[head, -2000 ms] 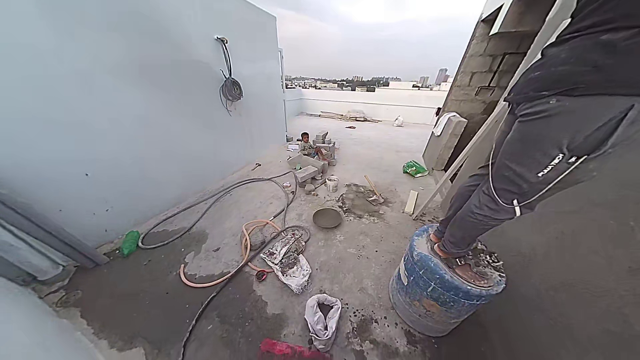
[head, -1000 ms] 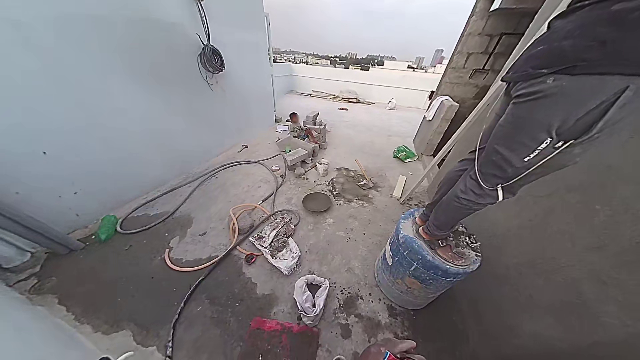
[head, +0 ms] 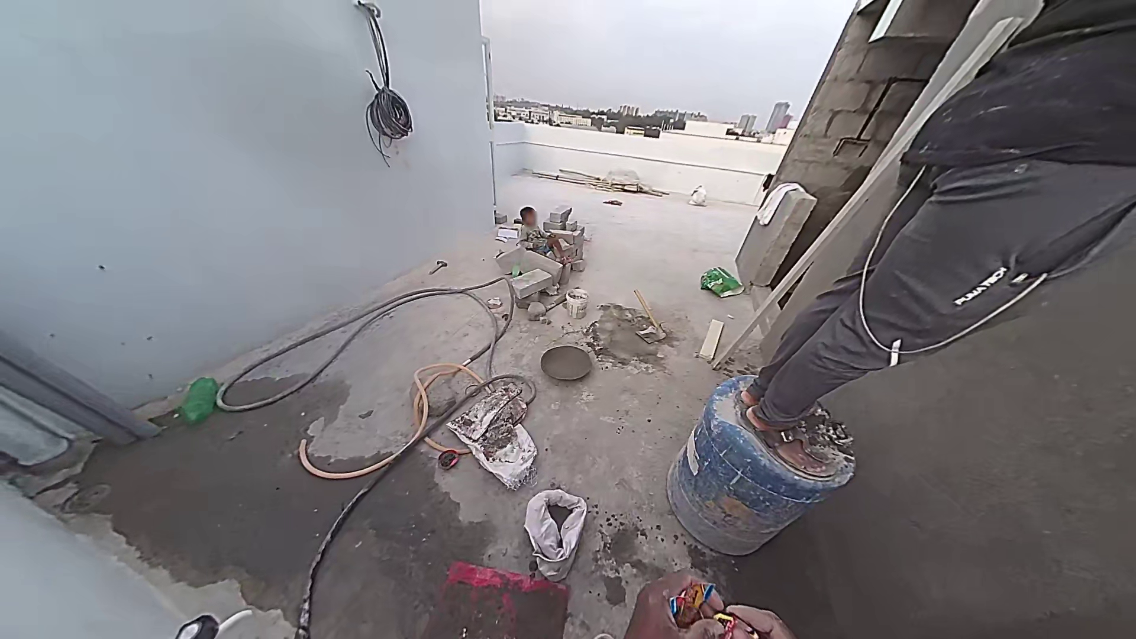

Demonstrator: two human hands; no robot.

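At the bottom edge, my left hand (head: pixel 661 608) is partly in view, its fingers around small shiny wrappers (head: pixel 691 605) in blue, yellow and red. Close against it on the right, my right hand (head: pixel 761 622) touches a red and yellow wrapper (head: pixel 731 623). The frame cuts off both wrists. Left of my hands lies a red board (head: pixel 501 603) smeared with grey, and beyond it stands an open white sack (head: pixel 556 532) with grey material inside.
A person in dark trousers (head: pixel 834 328) stands on a blue drum (head: pixel 745 506) at right. Hoses (head: pixel 355 319) loop across the floor near a torn sack (head: pixel 506 453) and a round pan (head: pixel 566 362). Another person (head: pixel 535 235) sits among concrete blocks (head: pixel 531 283). A long board (head: pixel 874 191) leans at right.
My hands and the colourful wrappers have come into view at the bottom edge; the oldest frame shows neither. The person on the drum stays standing there.
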